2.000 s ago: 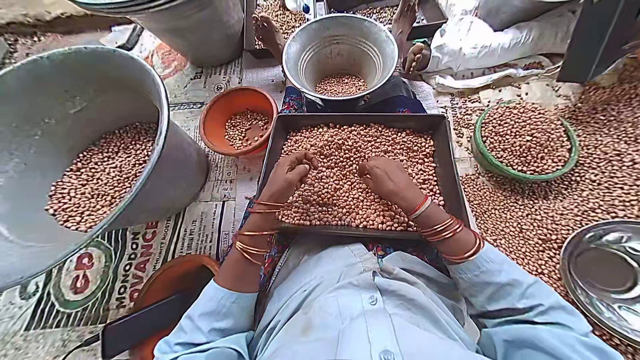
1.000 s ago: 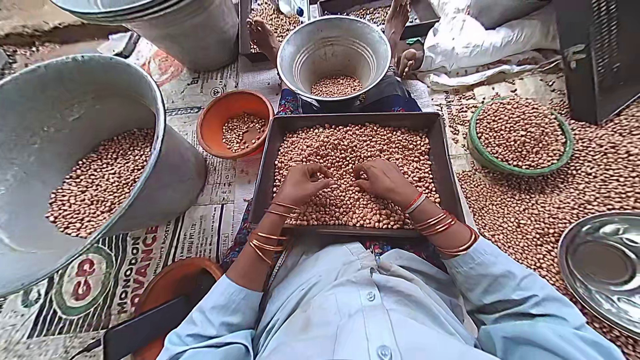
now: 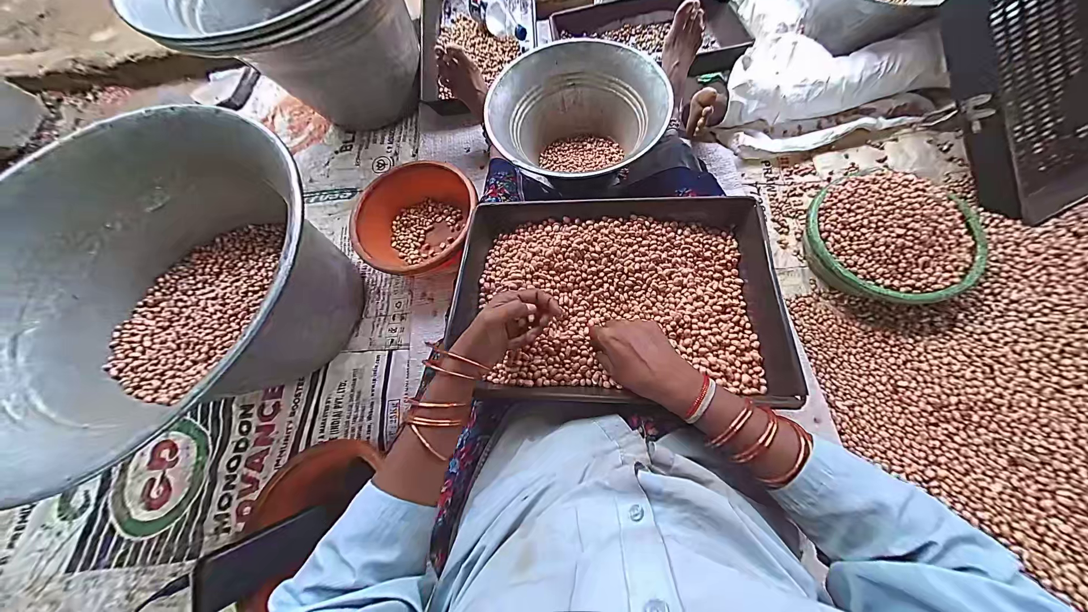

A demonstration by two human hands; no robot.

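Note:
A dark rectangular tray (image 3: pixel 782 340) rests across my lap, filled with a layer of light brown, nut-like kernels (image 3: pixel 629 263). Over its left front part is my left hand (image 3: pixel 510 321), fingers curled just above the kernels; whether it pinches one is too small to tell. My right hand (image 3: pixel 639 353) lies to the right of it, knuckles up, fingertips down at the kernels and hidden from view. The two hands are apart. Beyond the tray, between my legs, stands a metal bucket (image 3: pixel 527 110) with some kernels at its bottom.
On the left are a large metal tub (image 3: pixel 331 297) part full of kernels, an orange bowl (image 3: pixel 370 217) and stacked metal buckets (image 3: pixel 340 76). A heaped green-rimmed basket (image 3: pixel 979 246) stands at right beside a wide kernel pile (image 3: pixel 960 408). A dark perforated crate (image 3: pixel 986 102) is at upper right.
Both hands stay over the tray, with small shifts of the fingers. The dark crate at upper right shows more fully than two seconds ago.

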